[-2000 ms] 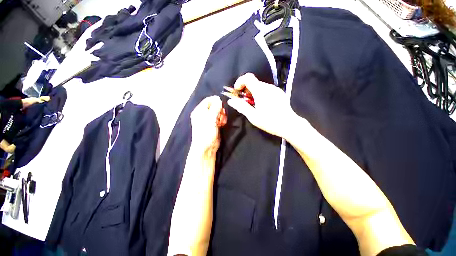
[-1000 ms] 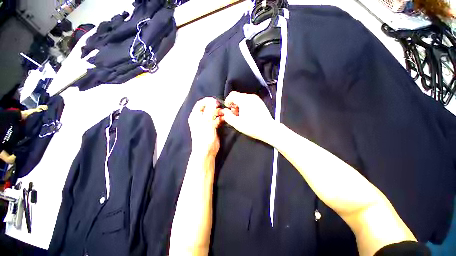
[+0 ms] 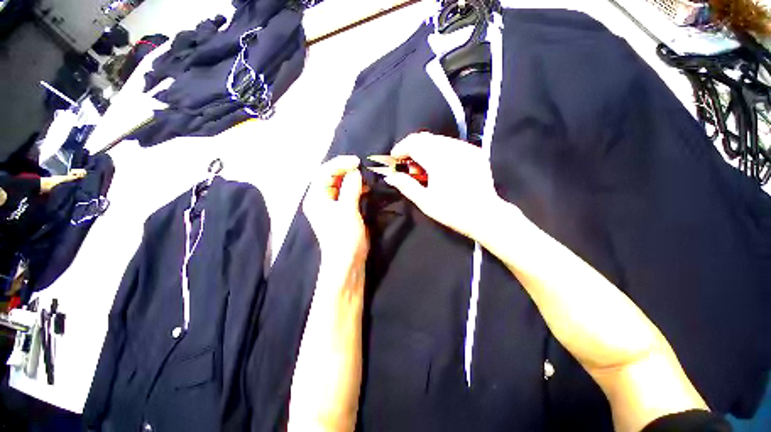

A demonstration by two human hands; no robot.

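Note:
A navy blazer (image 3: 583, 186) with white trim (image 3: 473, 321) lies face up across the table, a dark hanger (image 3: 465, 55) in its neck. My left hand (image 3: 336, 190) pinches a fold of the blazer's dark cloth on the left of the trim. My right hand (image 3: 444, 177) holds small thread snips (image 3: 385, 164), their pointed tips apart and aimed left, close to my left fingertips. Any thread there is too fine to see. A pale button (image 3: 549, 369) shows low on the blazer.
A smaller-looking navy blazer (image 3: 190, 295) on a hanger lies at left. More dark garments (image 3: 228, 72) lie at upper left. Black hangers (image 3: 731, 110) are heaped at upper right. Tools (image 3: 49, 337) lie at lower left. Another person's hand (image 3: 63, 179) shows at far left.
One second ago both hands were together with the snips hidden. Now my right hand is slightly higher and right, and the snips' tips show. My left hand still pinches the cloth.

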